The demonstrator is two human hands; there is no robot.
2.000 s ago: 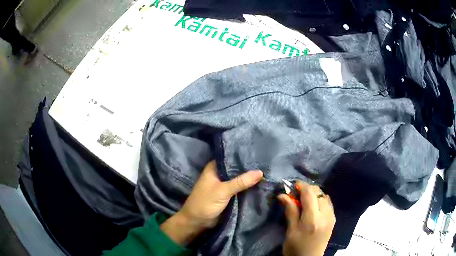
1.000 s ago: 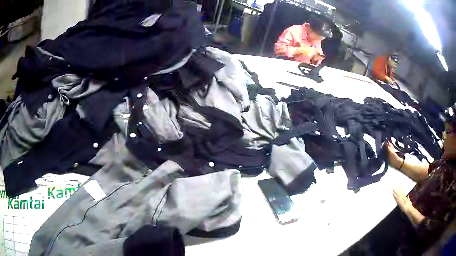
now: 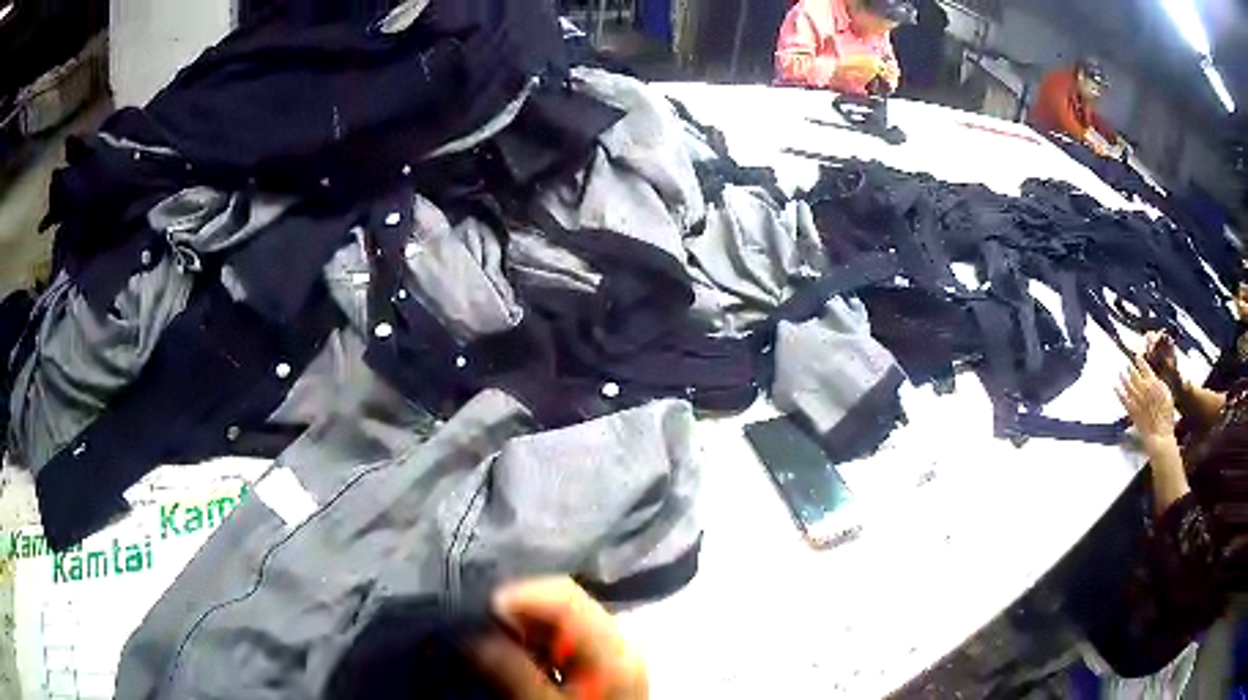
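The grey garment point(image 3: 342, 568), wrong side out, lies at the bottom left, with a white care label point(image 3: 283, 496), a lengthwise seam and a sleeve ending in a black band. My right hand point(image 3: 568, 643) shows blurred at the bottom edge, over a black part of the garment point(image 3: 411, 643). Its fingers are curled around the thread snips point(image 3: 559, 654), of which only a bit of orange-red shows. My left hand is out of the picture.
A garment pile point(image 3: 548, 321) of black and grey pieces spreads behind. A mobile phone point(image 3: 801, 479) lies on the white table point(image 3: 876, 602). Black cloth strips point(image 3: 1013, 260) lie farther right, beside another worker's hand point(image 3: 1147, 397). Two more people sit beyond the table.
The view has swung up and right from the close work, and my left hand has left the picture. My right hand has come back into view at the bottom edge.
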